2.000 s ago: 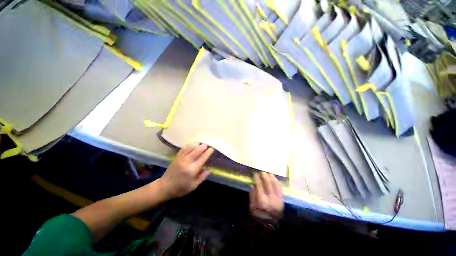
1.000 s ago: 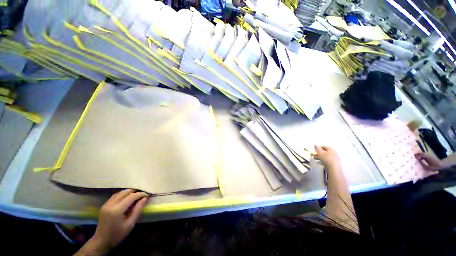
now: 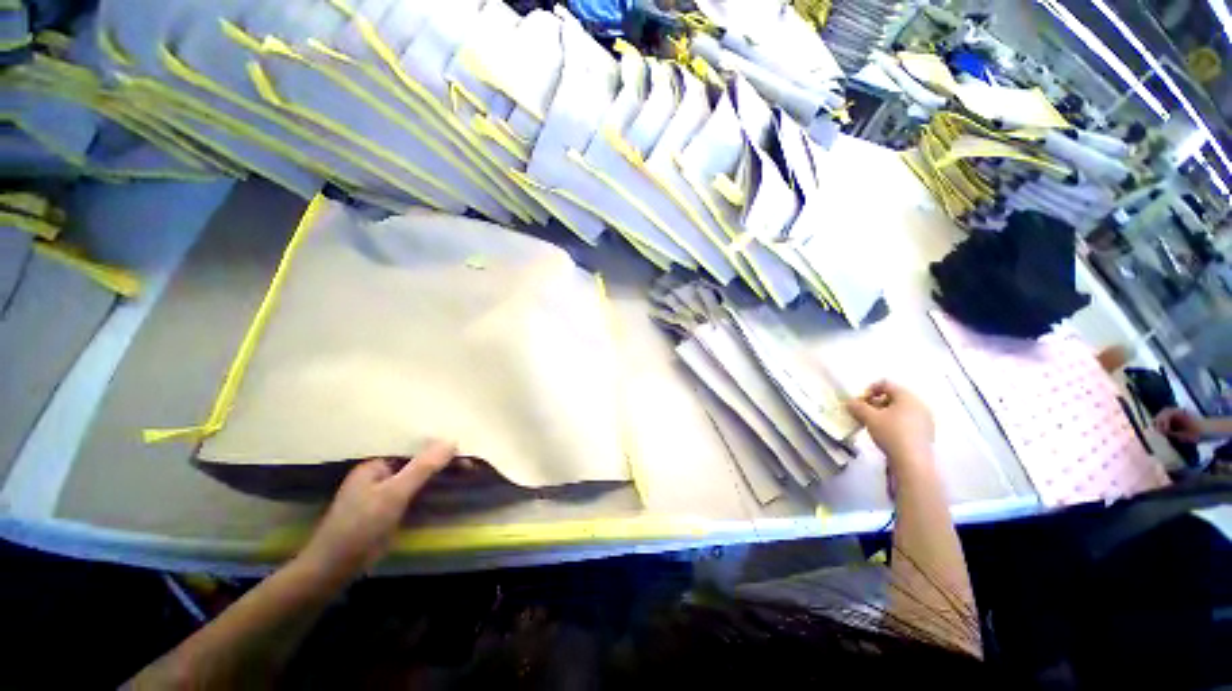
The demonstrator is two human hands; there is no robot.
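A large pale grey bag panel (image 3: 432,338) with yellow edging on its sides lies before me. My left hand (image 3: 385,500) grips its near edge, thumb on top, and lifts it slightly, with a dark gap below. The fanned bundle of narrow grey strips (image 3: 763,392) lies right of the panel. My right hand (image 3: 885,412) is at the right side of the strips, fingertips pinched together near their end; whether it holds a strip or a small thing cannot be told.
A fanned row of yellow-edged grey pieces (image 3: 405,122) runs across the back. Grey sheets (image 3: 54,324) lie at the far left. A black bundle (image 3: 1011,274) and a pink dotted sheet (image 3: 1054,412) are at the right, near another person's hand (image 3: 1182,425).
The view has swung right. My right hand has left the panel's near edge and reached the strips. My left hand has lifted the near edge, which now bulges upward.
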